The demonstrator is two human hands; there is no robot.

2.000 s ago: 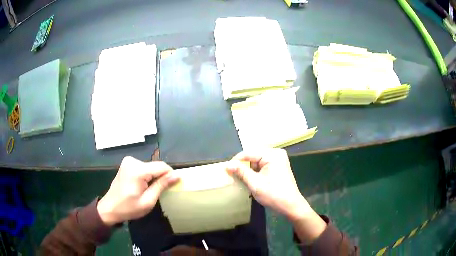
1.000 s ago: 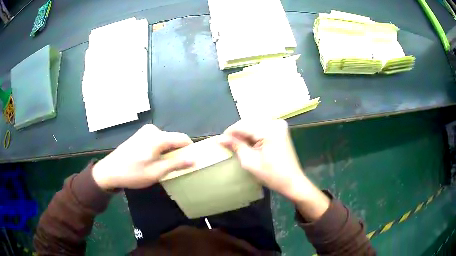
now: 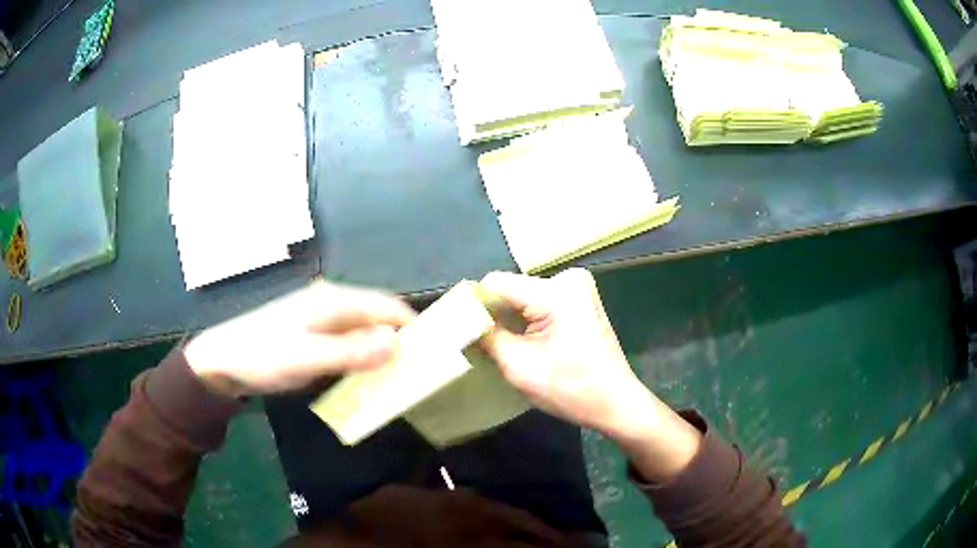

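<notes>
A pale yellow-green insulating sheet (image 3: 412,380) is held over my dark-clothed lap, tilted, with a folded flap turned up toward me and a darker part below it. My left hand (image 3: 305,340) is on the sheet's left upper edge, slightly blurred, its fingers partly behind the flap. My right hand (image 3: 557,348) pinches the right side between thumb and fingers. A folded sheet with a raised edge flap (image 3: 579,193) lies near the ledge's front edge, below the second sheet stack (image 3: 530,64). The unfolded sheet stack (image 3: 241,166) lies left of centre.
A nested folded pile (image 3: 766,86) lies at the right. Translucent sheets (image 3: 66,203) stand at far left beside rubber bands (image 3: 15,257) and a green plastic piece. A circuit board (image 3: 92,41) lies on the belt, upper left. A green tube (image 3: 927,43) is at upper right.
The held sheet has turned so its upper flap slants up to the right. The flap now stands out from the darker part. The view has shifted, so the stacks sit higher in the picture than at first.
</notes>
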